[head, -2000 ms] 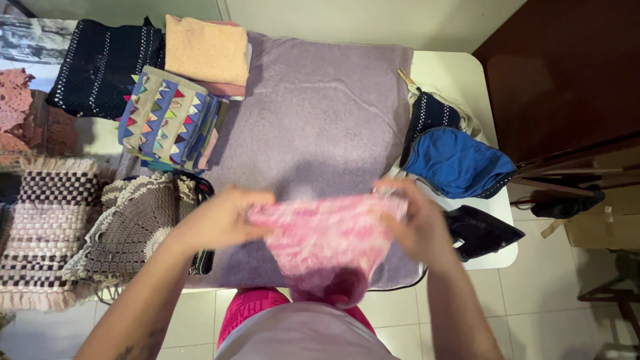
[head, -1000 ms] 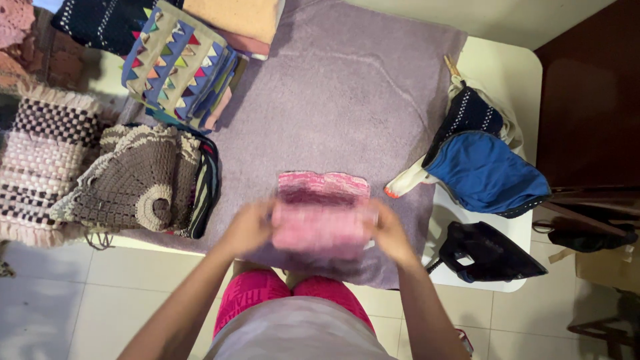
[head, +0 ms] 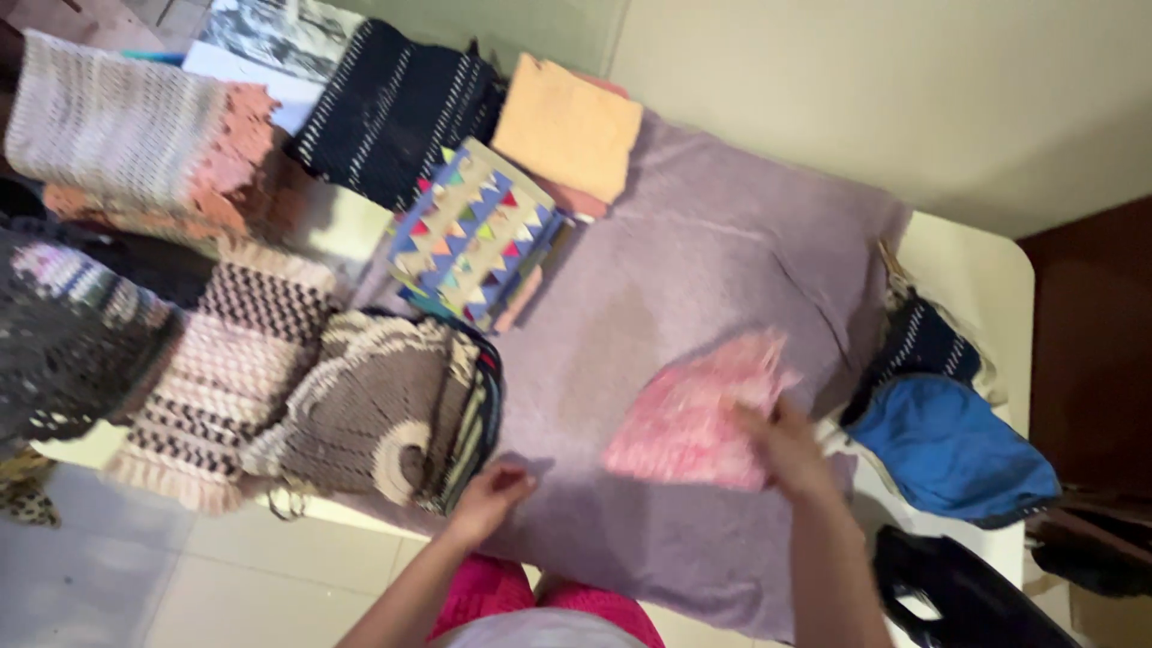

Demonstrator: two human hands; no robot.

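A pink knitted or woven cloth (head: 688,414), blurred, is in my right hand (head: 778,441), which grips its right side over the mauve towel (head: 684,261). My left hand (head: 495,499) holds nothing, its fingers slightly apart, near the towel's front edge. Just beside it lies a folded brown crocheted piece (head: 360,405) with a cream ring, on a stack of textiles. Farther back, a folded cloth with coloured triangles (head: 481,234) rests next to a folded peach cloth (head: 567,130).
Folded dark textile (head: 396,112), black-and-pink woven mat (head: 234,369), cream knit (head: 117,121) and dark crocheted piece (head: 72,351) lie at left. At right are a blue fabric bag (head: 954,450) and a black clothes iron (head: 963,585) near the table's edge (head: 1017,360).
My left hand has let go of the pink cloth and moved left. The cloth, held in both hands before, is now in my right hand alone. The view has shifted left.
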